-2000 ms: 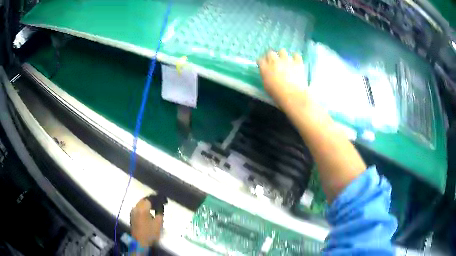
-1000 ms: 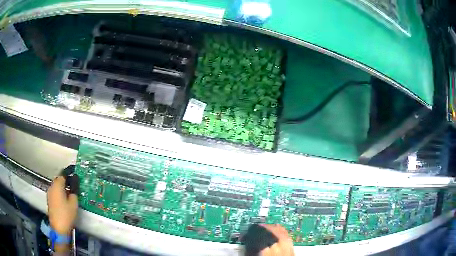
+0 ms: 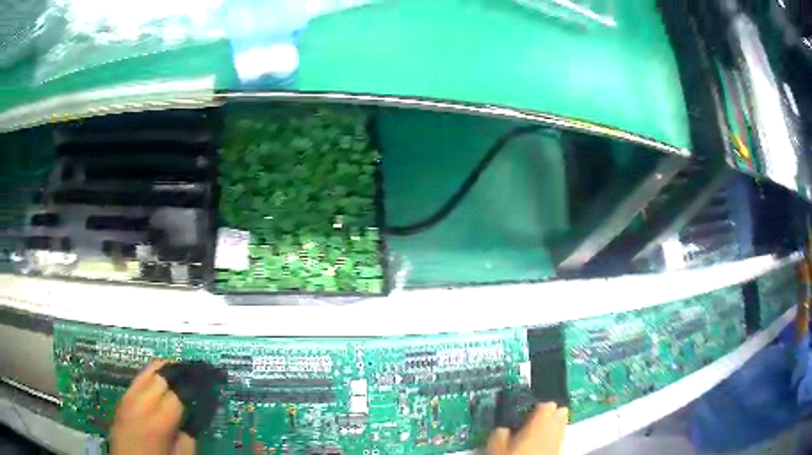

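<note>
A long green printed circuit board (image 3: 358,373) lies between the pale rails in front of me. My left hand (image 3: 165,409), with black finger cots, is over the board's left part, fingers bent at its surface. My right hand (image 3: 525,422), also with black finger cots, is at the board's right end, partly cut off by the lower edge. The image is blurred and I cannot tell whether either hand grips the board or only touches it. A black component bin (image 3: 386,258) heaped with green terminal blocks (image 3: 298,178) stands behind the rail.
Dark connectors in a tray (image 3: 125,195) are left of the bin. A black cable (image 3: 454,195) curves to its right. More boards (image 3: 659,342) lie along the rails at right. A green-matted shelf (image 3: 445,53) overhangs. Blue clothing (image 3: 757,391) shows at the right edge.
The view has swung right. My left hand has moved from the board's left edge onto its left part. A dark gap now shows between this board and the one to its right.
</note>
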